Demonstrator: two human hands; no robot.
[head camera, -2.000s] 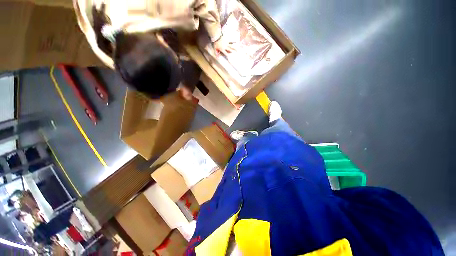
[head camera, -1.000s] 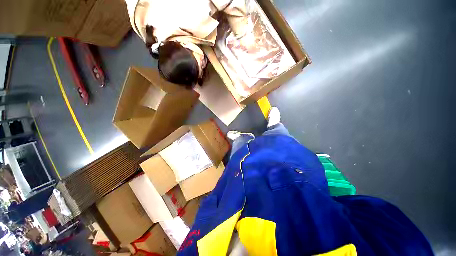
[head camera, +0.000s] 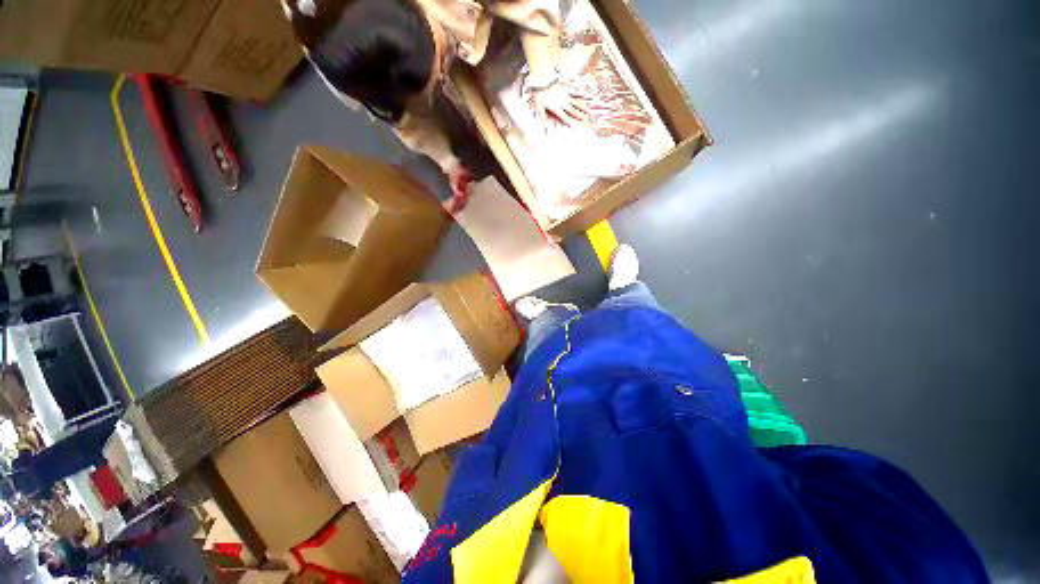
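Neither of my hands is in the picture; my blue coat with its yellow collar fills the bottom middle. Nearest in front of me on the left stands an open shipping carton (head camera: 454, 423) with its flaps spread and bagged goods (head camera: 422, 355) on top. Ahead, a larger open shipping carton (head camera: 639, 171) holds shiny bagged goods (head camera: 604, 103). Another person leans over it, one hand spread on the bags and the other low beside the carton, at a small red object (head camera: 458, 189).
An empty carton (head camera: 382, 257) stands tilted in view at the left, near flattened cartons (head camera: 228, 388). Sealed cartons (head camera: 348, 553) with red tape lie lower left. Red pallet jack forks (head camera: 171, 160) lie upper left. A green tote (head camera: 766, 405) is beside me at the right.
The other person's head has moved up and left, away from the empty carton. A hand now reaches down beside the large carton, and another rests on the bags. My view has shifted slightly.
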